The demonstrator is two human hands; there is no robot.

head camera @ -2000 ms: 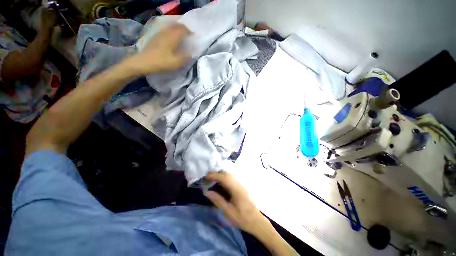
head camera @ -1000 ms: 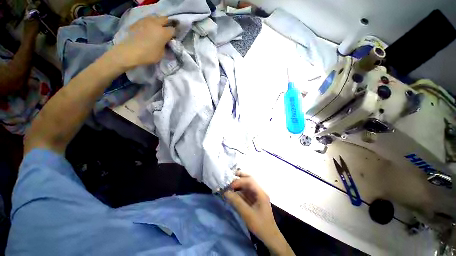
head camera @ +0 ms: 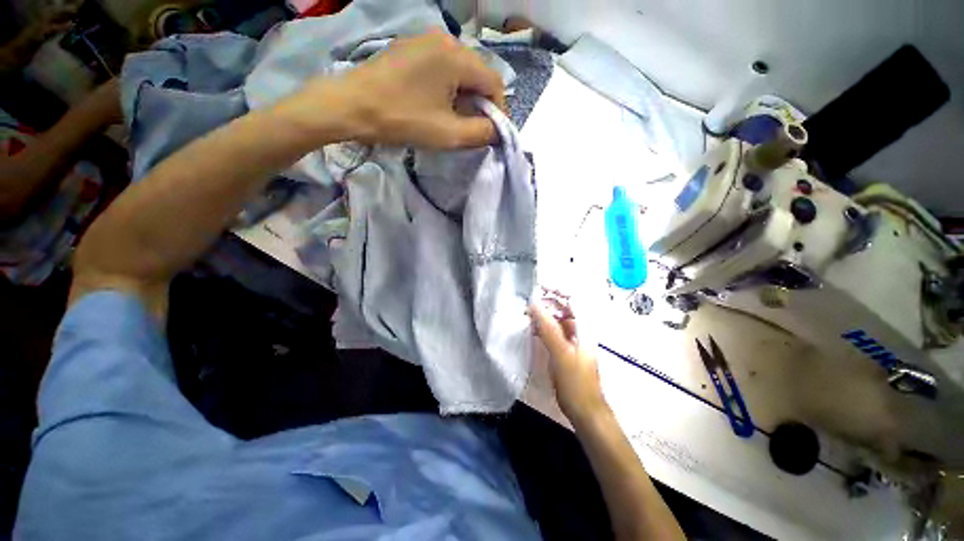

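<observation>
A pale blue-grey denim garment [head camera: 407, 264] lies bunched over the table's left part, and its lower end hangs over the front edge. My left hand [head camera: 439, 95] is shut on a fold of the garment near its top right and holds it raised. A cross seam shows on the hanging part below. My right hand [head camera: 560, 343] is at the garment's right edge, fingers bent and partly spread; whether it grips the cloth cannot be told. The sewing machine [head camera: 740, 222] stands right of both hands.
A turquoise tag [head camera: 626, 241] hangs left of the needle area. Blue-handled thread snips [head camera: 725, 389] and a black disc [head camera: 794, 448] lie on the white table [head camera: 645, 423]. A pale cloth piece [head camera: 618, 79] lies at the back. Another person's arm [head camera: 63, 143] shows at far left.
My left hand has moved right and lifted a fold of the garment. My right hand has moved up and right from the garment's lower end to its right edge.
</observation>
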